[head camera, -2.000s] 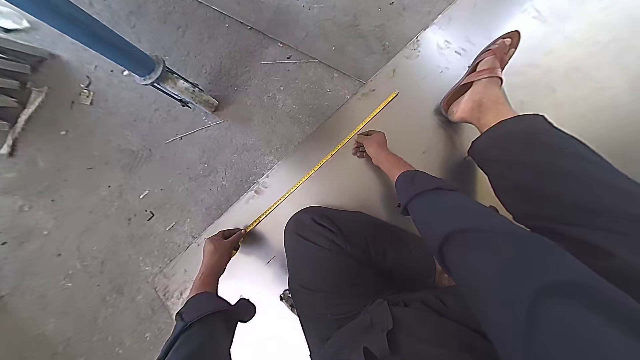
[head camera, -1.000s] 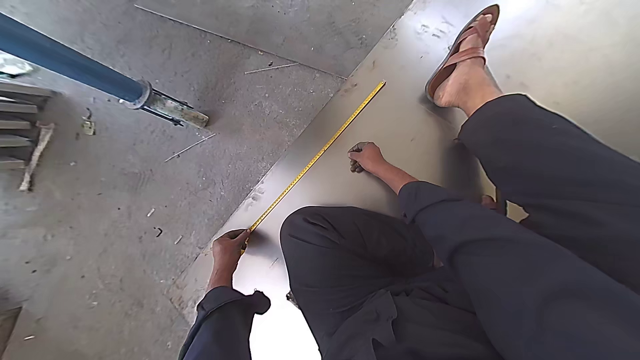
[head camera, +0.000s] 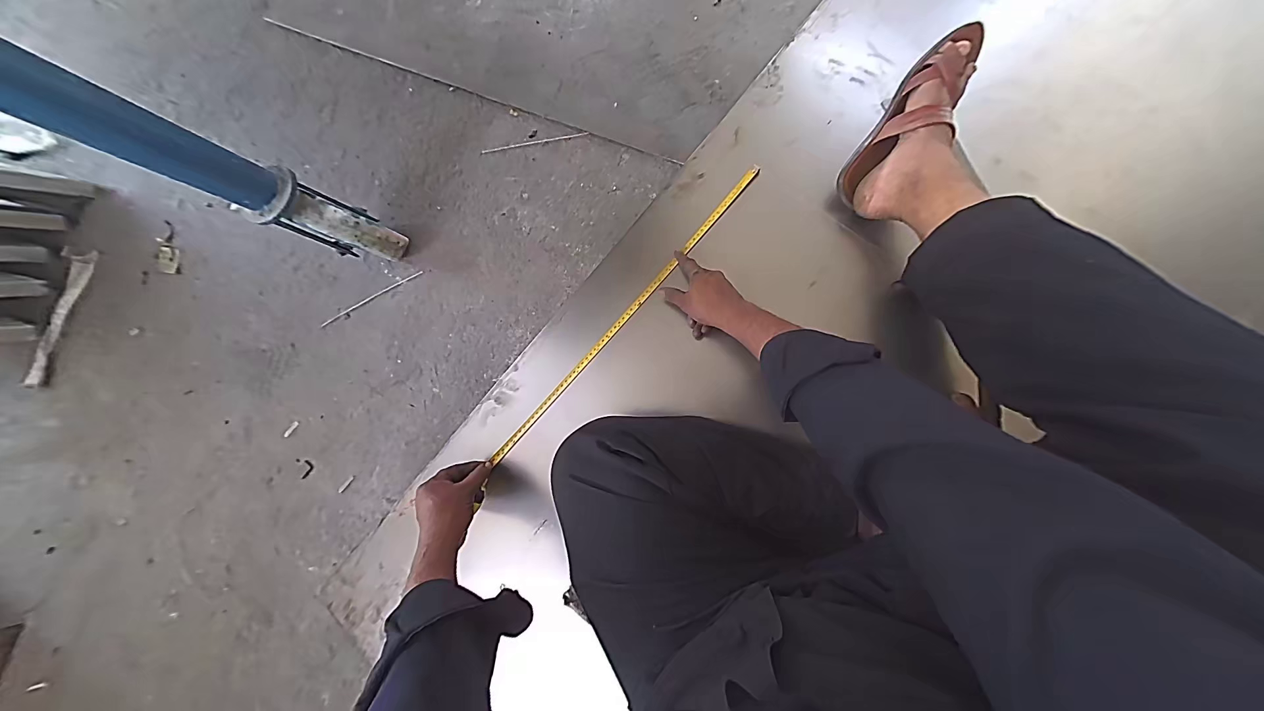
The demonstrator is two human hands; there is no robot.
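A yellow tape measure is drawn out over a shiny metal sheet, roughly along the sheet's edge. My left hand grips its lower end; the case is mostly hidden in the fingers. My right hand is at the blade's upper half, the index fingertip at the blade's edge and the thumb held apart. Whether that fingertip presses on the blade or only hovers cannot be told. The blade's free end lies beyond my right hand, towards the sandalled foot.
A blue pole with a worn metal end reaches in from the upper left over the concrete floor. Stacked metal pieces lie at the far left. Thin rods and small scraps are scattered on the floor. My bent knee is beside the tape.
My right hand, earlier closed and a little away from the blade, has moved up to it and its index finger is now extended. My left hand still holds the lower end.
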